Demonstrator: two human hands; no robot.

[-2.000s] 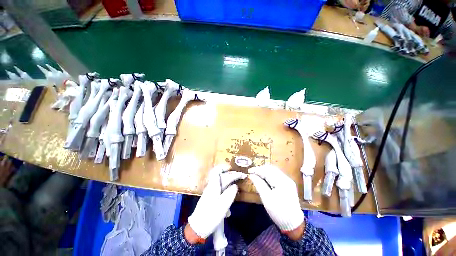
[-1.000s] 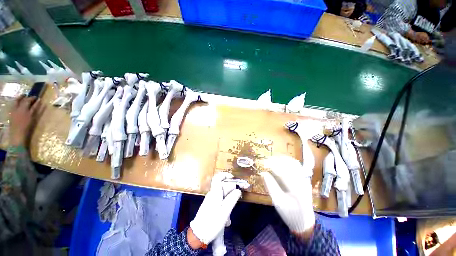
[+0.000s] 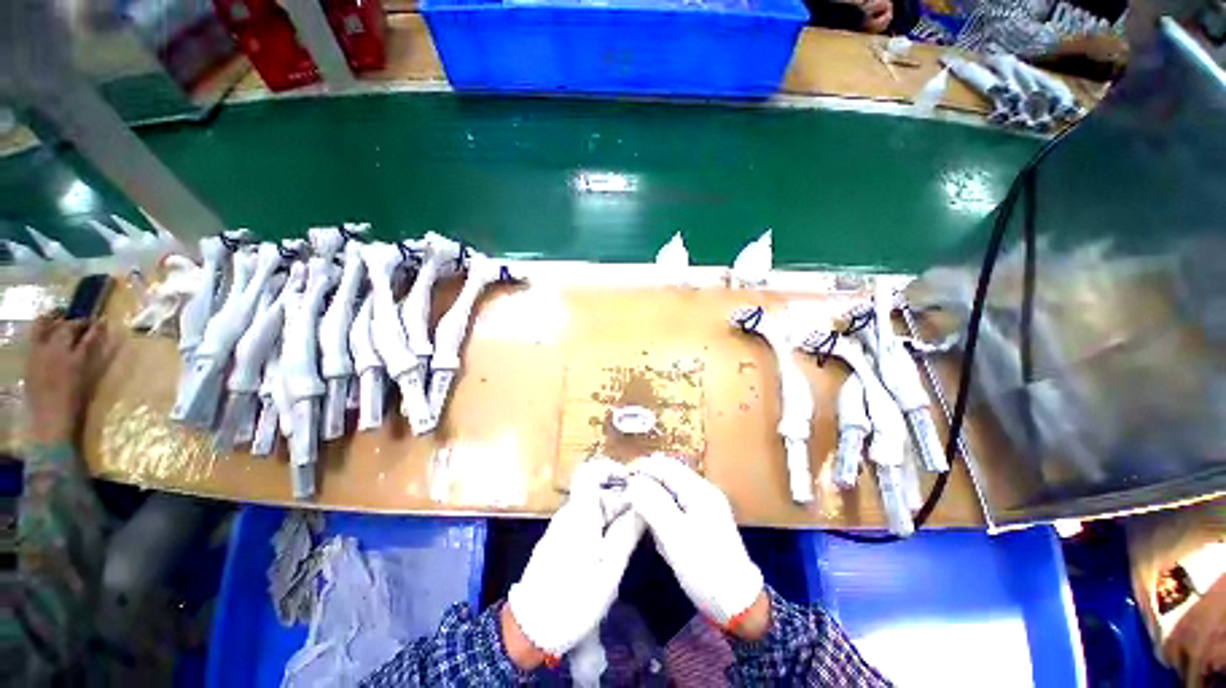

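My left hand [image 3: 576, 558], in a white knit glove with a reddish cuff, is closed around the upper part of a pale handle assembly [image 3: 589, 661]. The handle's lower end shows below the glove; its head is mostly hidden by fingers. My right hand [image 3: 697, 540], gloved the same way, meets the left at the handle's head. Its fingertips are together there, and I cannot tell whether they grip anything. A small pale oval ring [image 3: 632, 419] lies on the speckled brown square pad [image 3: 585, 450] just beyond my hands.
Many handle assemblies [image 3: 343, 323] lie piled left; several [image 3: 796, 417] lie right. Nozzle bottles [image 3: 753, 258] stand at the green belt [image 3: 538, 161]. Blue bins [image 3: 941, 605] sit below the bench. A black cable [image 3: 977, 309] hangs by the metal-and-clear box [image 3: 1143, 403]. Another person's hand [image 3: 61, 363] is far left.
My right hand has come back from right of the pad to meet my left hand. The other person's hand reached in at the far left. The whole view has shifted slightly.
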